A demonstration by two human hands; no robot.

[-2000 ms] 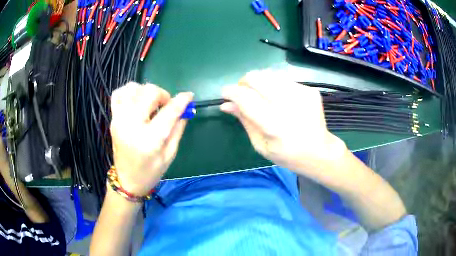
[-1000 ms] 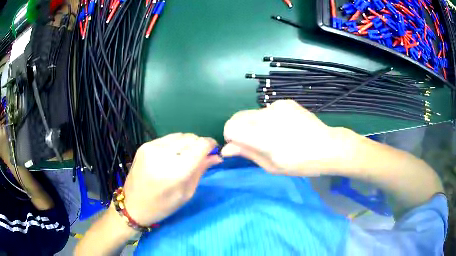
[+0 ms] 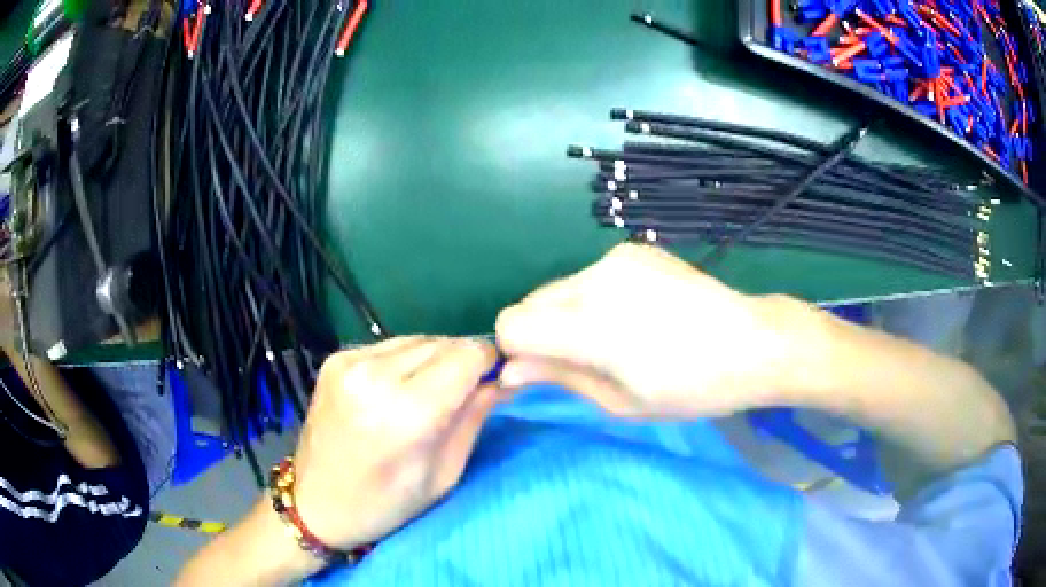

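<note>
My left hand (image 3: pixel 396 430) and my right hand (image 3: pixel 642 333) meet fingertip to fingertip at the bench's front edge, above my lap. A small bit of blue connector housing (image 3: pixel 494 370) shows between the fingertips, pinched by my left hand. My right fingers are closed against it; what they hold is hidden. Black cables (image 3: pixel 780 189) lie to the right, with pale near ends and brass far tips. A thick pile of leads (image 3: pixel 247 195) lies at the left, its black tails over the edge.
A black parts tray (image 3: pixel 849 95) heaped with blue-red pieces stands upper right. A single cable (image 3: pixel 669 30) pokes out beside it. A dark bench machine (image 3: pixel 98 172) is at far left. A neighbour's arm and dark sleeve (image 3: pixel 69 459) are at lower left.
Both hands have come together and down to the bench edge. The black cable seen between them earlier is now hidden. The view has shifted, uncovering the right-hand cables' near ends.
</note>
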